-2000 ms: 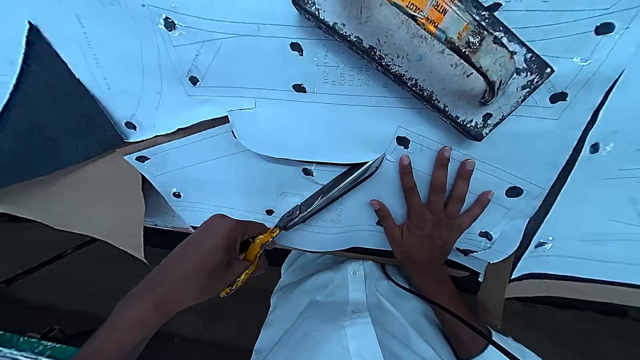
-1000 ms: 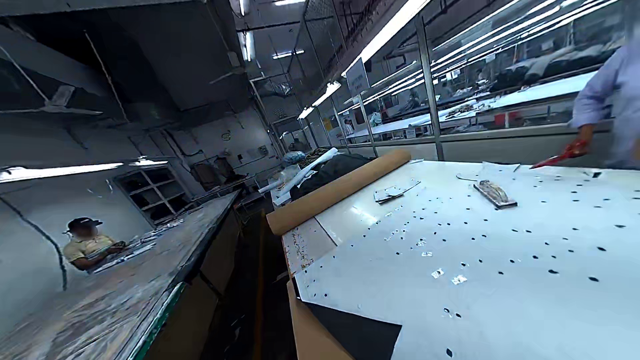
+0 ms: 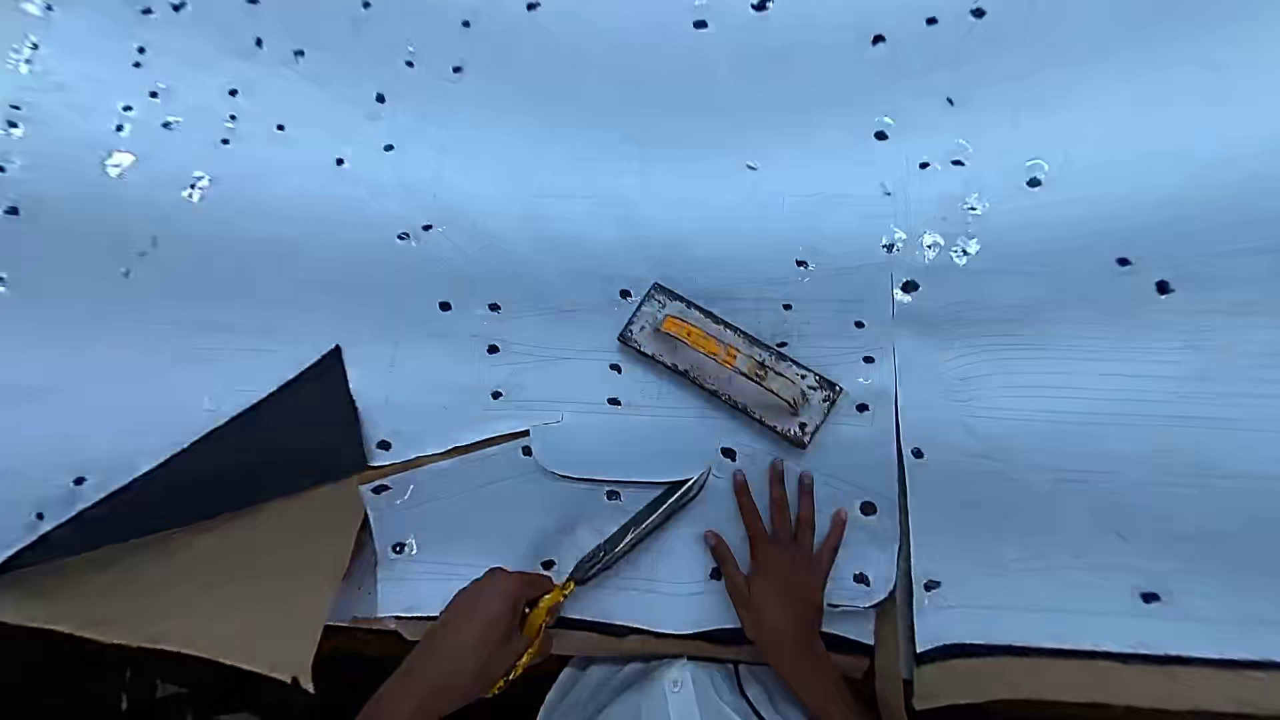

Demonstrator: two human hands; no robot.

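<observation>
My left hand grips the yellow-wrapped handles of metal fabric shears. The shears point up and right, with the blades in a curved cut in the white marker paper and the tip near the cut's right end. Dark fabric shows along the cut. My right hand lies palm down on the paper, right of the blades, fingers spread, holding nothing. A worn metal weight with an orange-marked handle rests on the paper above my right hand.
A dark fabric flap and brown paper lie at the left. Marker paper with drawn lines and dark spots spreads across the table. A long slit runs right of my right hand. The table edge is near my body.
The view has swung from across the room, where a worker was seated at the left, back down to my hands. Hands, shears and weight are arranged much as they were two seconds ago.
</observation>
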